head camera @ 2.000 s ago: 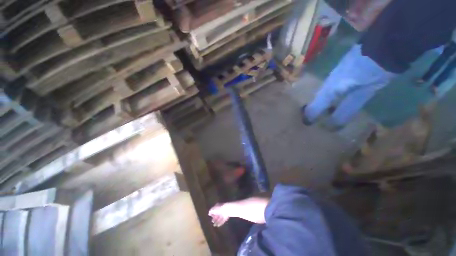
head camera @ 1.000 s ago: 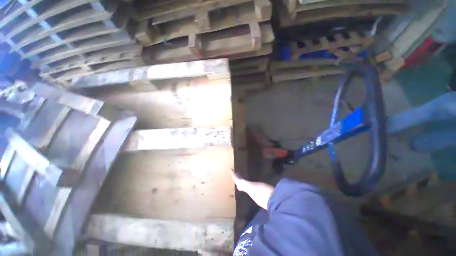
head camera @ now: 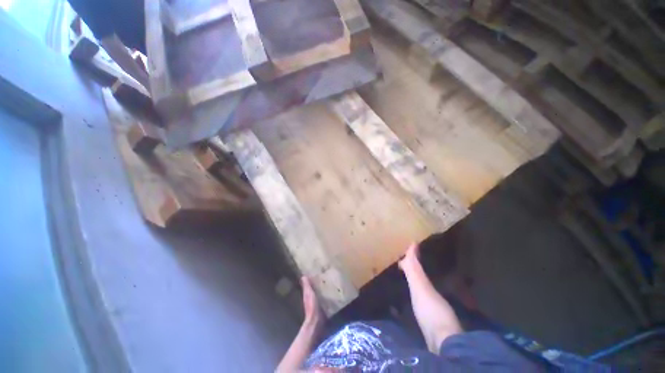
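The solid-deck wooden pallet (head camera: 339,197) lies in front of me, its yellowish panel crossed by pale bearers. My left hand (head camera: 311,300) is at its near left corner, against the end of a bearer. My right hand (head camera: 410,256) is at the panel's near edge, fingers at the edge and partly hidden. Whether the fingers reach underneath cannot be seen fully. The wooden pallet with a sheeted panel (head camera: 281,91) rests on the far part of the solid-deck pallet, its timber frame over a grey and reddish sheet.
Pallet stacks (head camera: 569,95) stand at the upper right. Small wooden pallet pieces (head camera: 186,186) lean at the pale blue wall (head camera: 95,240) on the left. A bright blue thing (head camera: 633,244) is low at the right. A dark figure or garment shows at the top left. Grey floor shows at right.
The view has swung left, towards the wall. My left hand has come into view at the pallet's corner. My right hand has stayed at the pallet's edge. The pallet jack handle has left the view.
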